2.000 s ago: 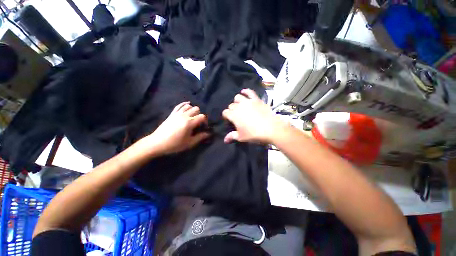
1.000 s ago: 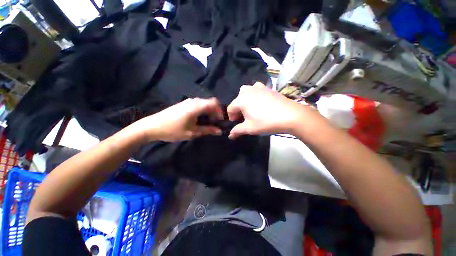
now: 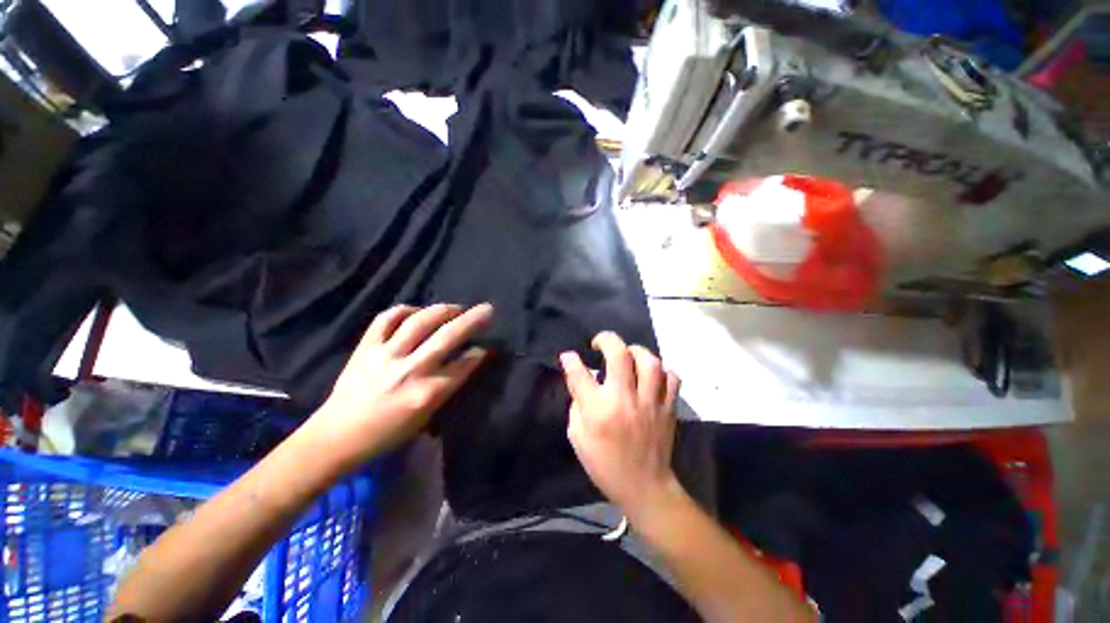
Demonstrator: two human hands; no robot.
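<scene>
A large black garment (image 3: pixel 365 207) lies spread over the white machine table and hangs over its front edge towards my lap. My left hand (image 3: pixel 408 371) rests on it, palm down, fingers slightly bent. My right hand (image 3: pixel 624 414) lies on its right part near the front edge, fingers bent; its thumb is near the cloth. Whether the fingertips pinch any cloth cannot be told. The off-white sewing machine (image 3: pixel 840 152), lettered "TYPICAL", stands to the right, its needle area beyond the garment's right edge.
A red-orange translucent bag with white inside (image 3: pixel 797 237) is under the machine arm. A dark cable (image 3: pixel 992 347) lies at the table's right end. A blue basket (image 3: pixel 317 554) is at lower left. A red container (image 3: pixel 1035 487) with black cloth and white pieces is at lower right.
My hands were close together over the cloth; they have moved apart and nearer to my lap, fingers now lower on the garment. The view has shifted, showing more of the lower right container.
</scene>
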